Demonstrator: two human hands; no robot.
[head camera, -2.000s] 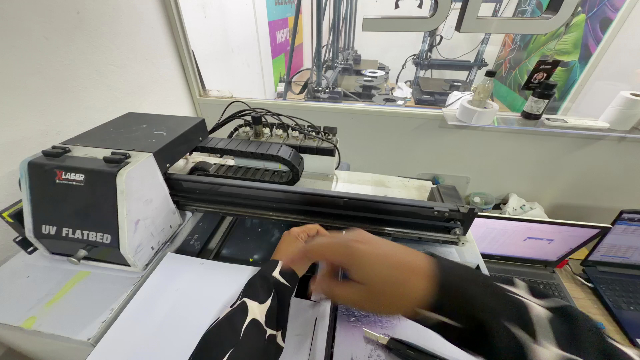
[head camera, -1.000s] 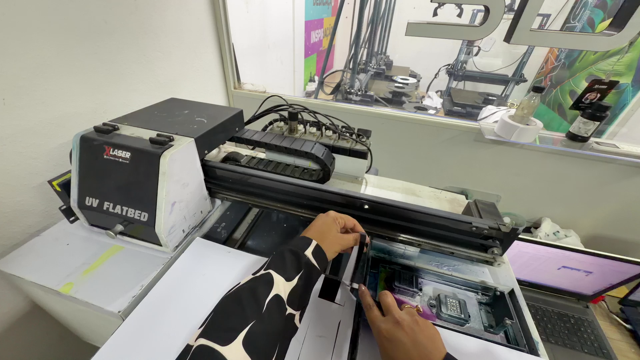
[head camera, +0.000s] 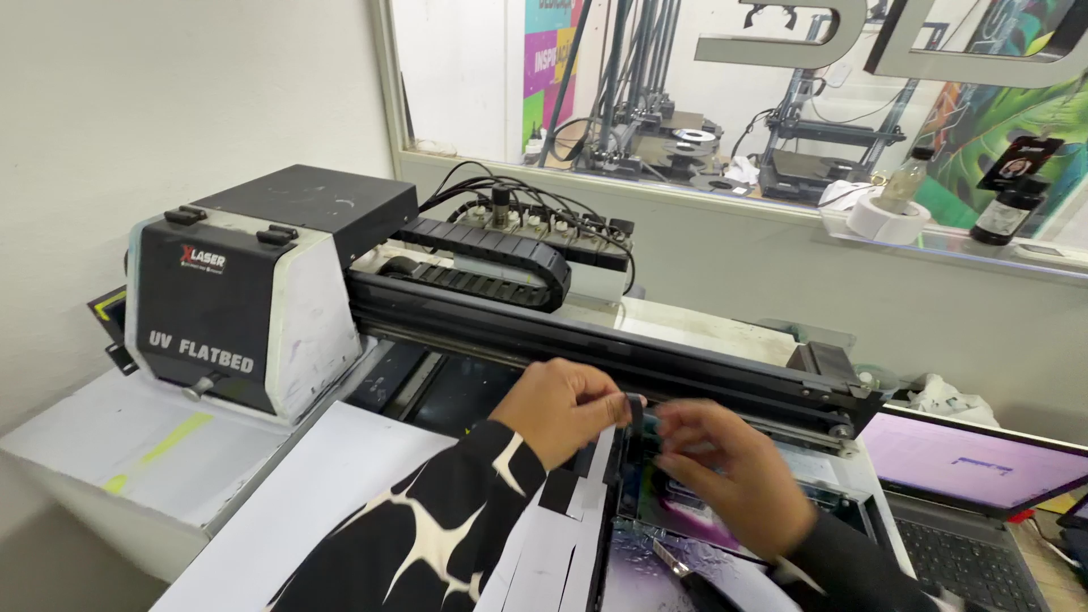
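My left hand (head camera: 569, 408) pinches a small dark strip (head camera: 635, 412) between thumb and fingertips, over the bed of a UV flatbed printer (head camera: 246, 314). Just right of it is my right hand (head camera: 735, 476), somewhat blurred, its fingers spread near the strip; whether it touches the strip cannot be told. Below the hands lie white paper strips (head camera: 544, 544) with a black rectangular piece (head camera: 561, 493) on them. A utility knife (head camera: 676, 565) with its blade showing rests on the purple-stained surface beneath my right hand.
The printer's black gantry rail (head camera: 595, 340) crosses just behind my hands. A white sheet (head camera: 314, 501) lies to the left. At the right stands an open laptop (head camera: 969, 476). Beyond, a ledge holds a tape roll (head camera: 888, 223) and a dark bottle (head camera: 1009, 212).
My right hand has lifted off the printer bed since a second ago and moved up beside my left fingertips. The knife, out of view then, shows again below it.
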